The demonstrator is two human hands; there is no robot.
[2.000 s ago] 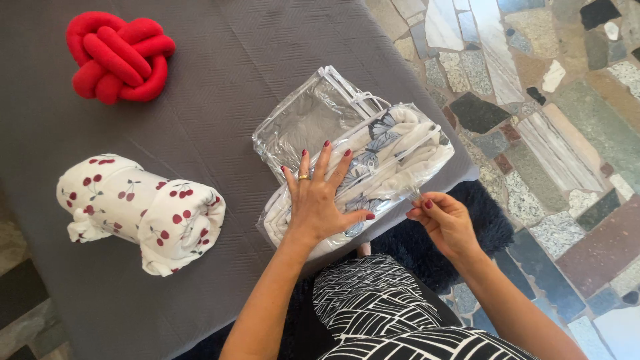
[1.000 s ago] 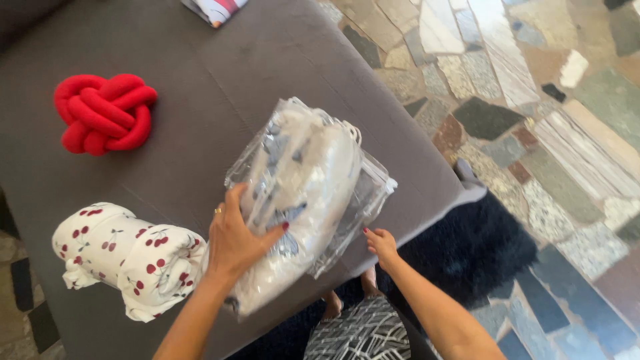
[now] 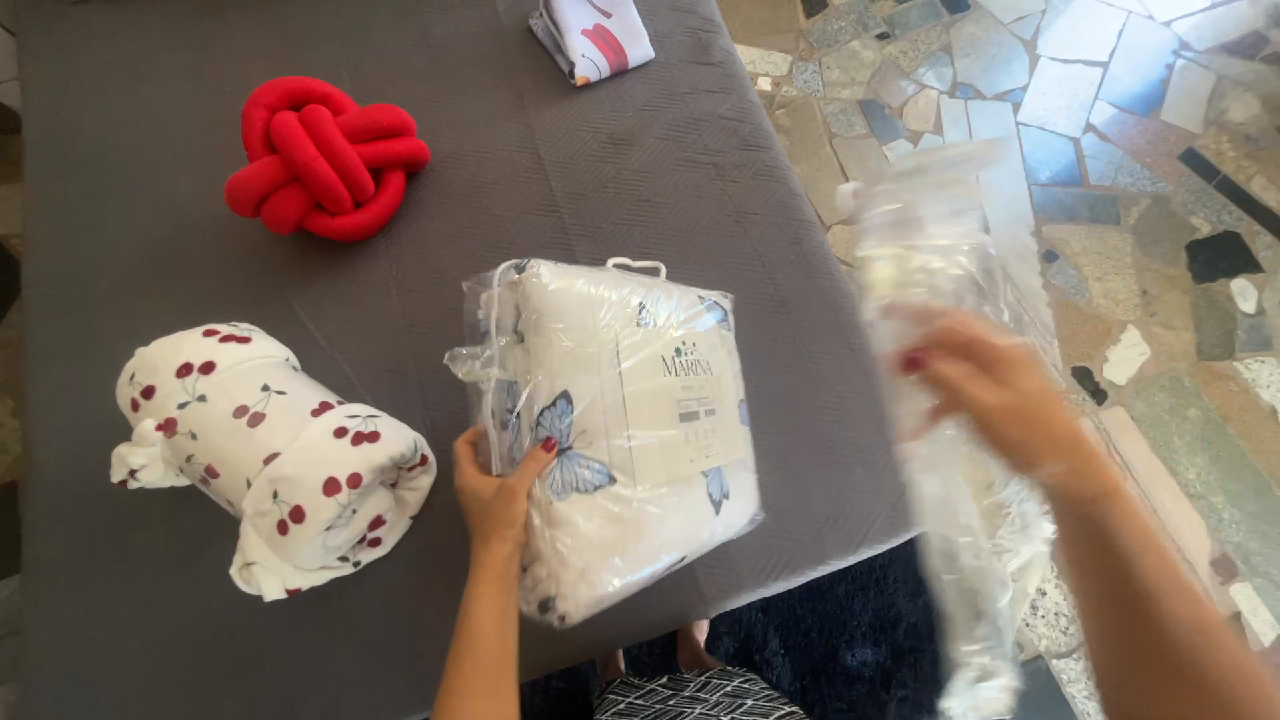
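Note:
A clear plastic package of folded white bedding with blue butterflies (image 3: 590,540) stands tilted on the grey-covered bed, its white handle at the top and a printed card inside. My left hand (image 3: 500,490) grips its left side, thumb on the front. My right hand (image 3: 960,385), blurred by motion, holds an emptied-looking clear plastic bag (image 3: 960,560) past the bed's right edge, over the floor. Left of the package lies a rolled white blanket with red cherries (image 3: 270,440). Above that blanket sits a red knot cushion (image 3: 330,160).
The grey quilted bedcover (image 3: 480,170) reaches an edge on the right. A folded white cloth with a red and black print (image 3: 600,45) lies at the top. A dark shaggy rug (image 3: 840,620) is below the bed's near edge, and a stone-mosaic floor (image 3: 1090,260) spreads to the right.
Two seconds ago the package lay beneath my left hand; now it is tilted up in that hand. My right hand has moved right and now holds the plastic bag, which lay under the package before.

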